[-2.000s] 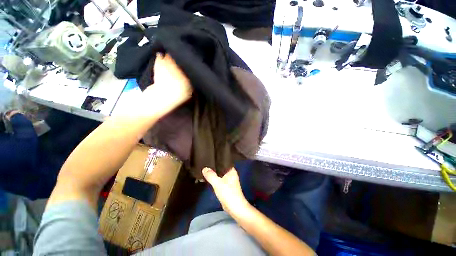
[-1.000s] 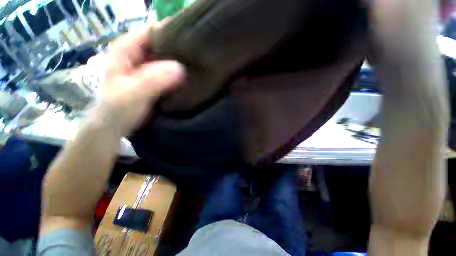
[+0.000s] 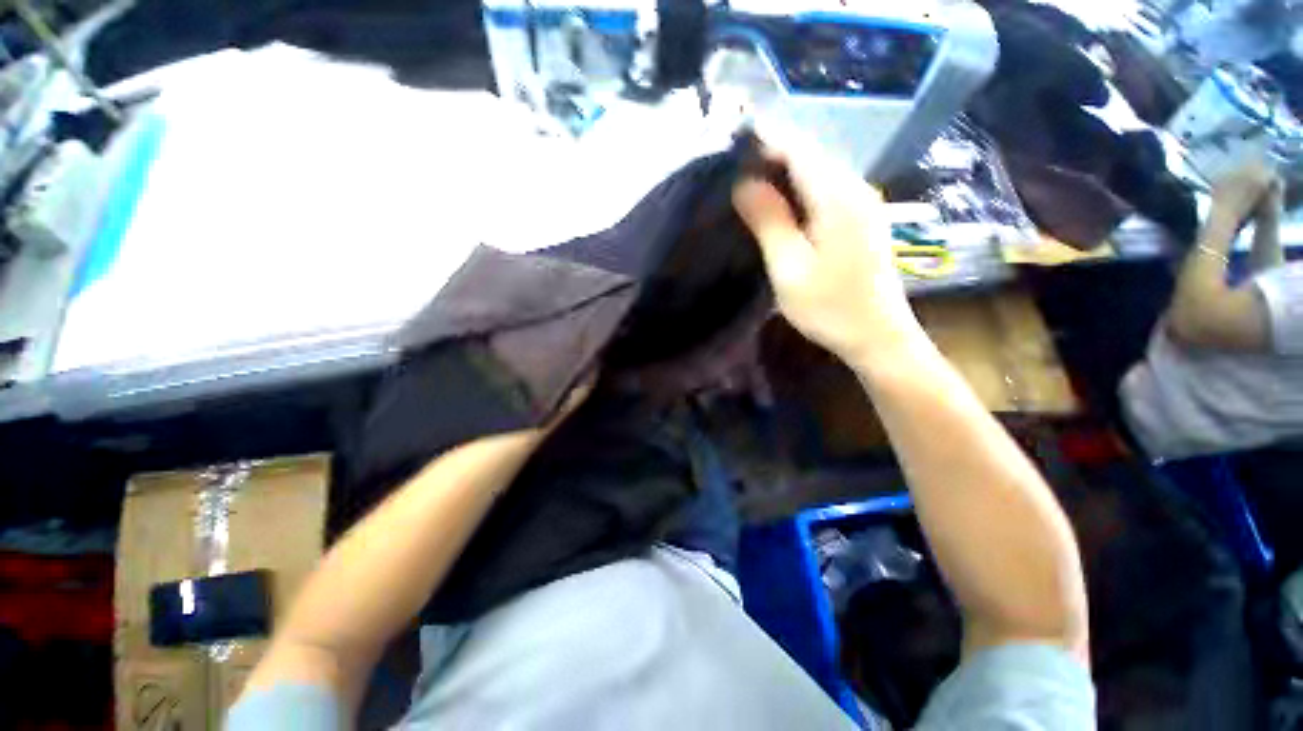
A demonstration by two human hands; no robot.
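Observation:
The garment body [image 3: 672,271] is a black fabric bundle with brown panel areas [image 3: 536,321]. It hangs from the edge of the white table over my lap. My right hand [image 3: 829,250] grips its upper corner near the base of the white sewing machine. My left hand [image 3: 572,400] is mostly hidden under or behind the brown panel; only the wrist and a little of the hand show, so its grip cannot be seen.
The white sewing machine [image 3: 886,86] stands at the back. Yellow-handled scissors [image 3: 922,257] lie right of my right hand. A cardboard box [image 3: 293,521] with a black phone [image 3: 210,607] is lower left. A blue crate [image 3: 807,571] is below. Another person [image 3: 1229,343] sits at right.
The view has turned to the right. The garment has come down from in front of the camera to the table edge and lap. My right hand has moved forward and is now fully visible.

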